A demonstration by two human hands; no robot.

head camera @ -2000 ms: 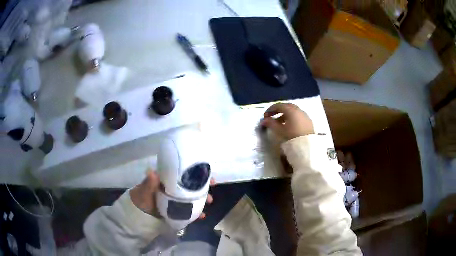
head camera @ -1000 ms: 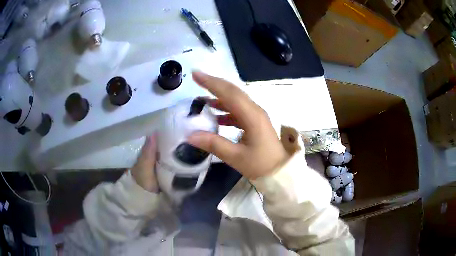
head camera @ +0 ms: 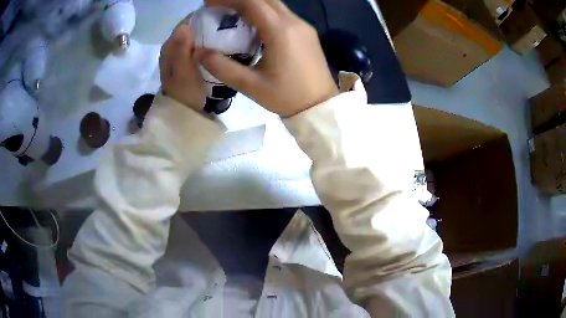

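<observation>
A white bulb camera (head camera: 217, 34) with a black lens and dark panel is held between both hands, directly above the right-hand black lamp socket (head camera: 217, 104) of the white socket strip (head camera: 239, 141). My left hand (head camera: 181, 67) grips its left side. My right hand (head camera: 282, 59) grips it from the right and above, thumb across the front. Whether its screw base is inside the socket is hidden. Two more sockets show: an open one (head camera: 95, 129) and one (head camera: 143, 109) partly behind my left sleeve. Another bulb camera (head camera: 23, 121) sits at the strip's left end.
Loose bulb cameras (head camera: 118, 22) and a crumpled white cloth (head camera: 127, 68) lie behind the strip. A black mouse (head camera: 349, 54) rests on a black mouse pad (head camera: 388, 81). An open carton (head camera: 481, 199) holding white cameras stands at the right, with another carton (head camera: 444, 46) behind it.
The bulb camera has moved from the table's front edge up over the right-hand socket. Both hands moved with it. My right hand, earlier near the mouse pad, now grips the camera.
</observation>
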